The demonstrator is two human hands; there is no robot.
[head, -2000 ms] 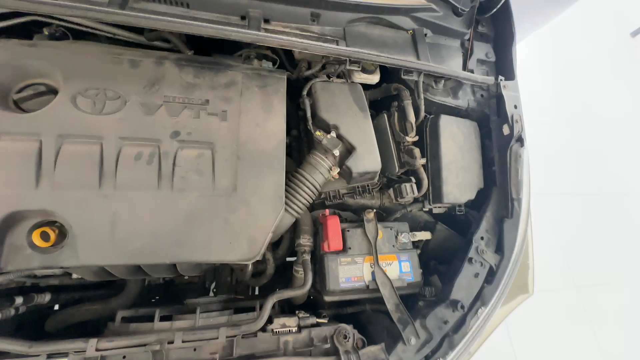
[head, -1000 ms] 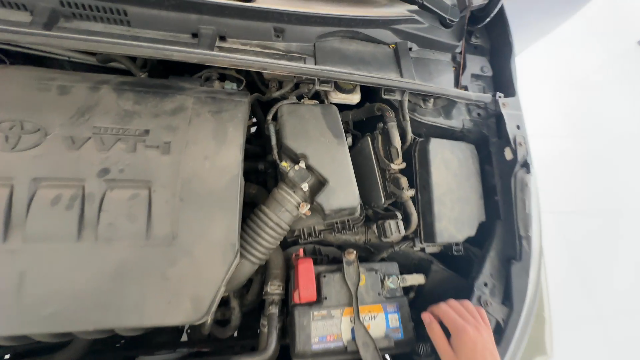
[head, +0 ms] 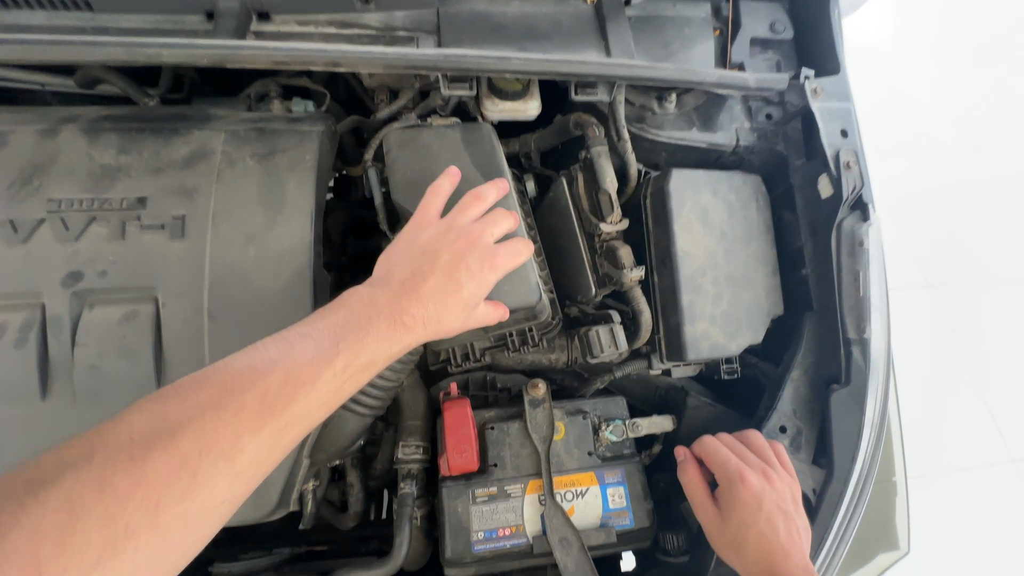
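Observation:
Fingers spread, my left hand [head: 456, 256] lies over the black plastic air filter housing cover [head: 444, 164] and seems to rest on it. My right hand [head: 748, 496] is at the lower right, its fingers curled and nothing seen in them, right of the car battery [head: 500, 500]. A metal hold-down bracket [head: 552, 496] crosses the battery top. The battery has a red terminal cover [head: 458, 436] on its left and a bare terminal clamp [head: 648, 426] on its right, near my right thumb. A ribbed intake hose [head: 372, 400] passes beneath my left forearm.
A Toyota engine cover [head: 264, 240] fills the left side. Right of the filter housing are a wiring harness [head: 600, 172] and a black fuse box cover [head: 712, 264]. The fender edge [head: 868, 336] bounds the right side, and a brake fluid reservoir [head: 510, 100] sits at the top.
My left hand has come into view over the air filter housing. My right hand, absent two seconds ago, was beside the battery one second ago and is still there. The view is closer.

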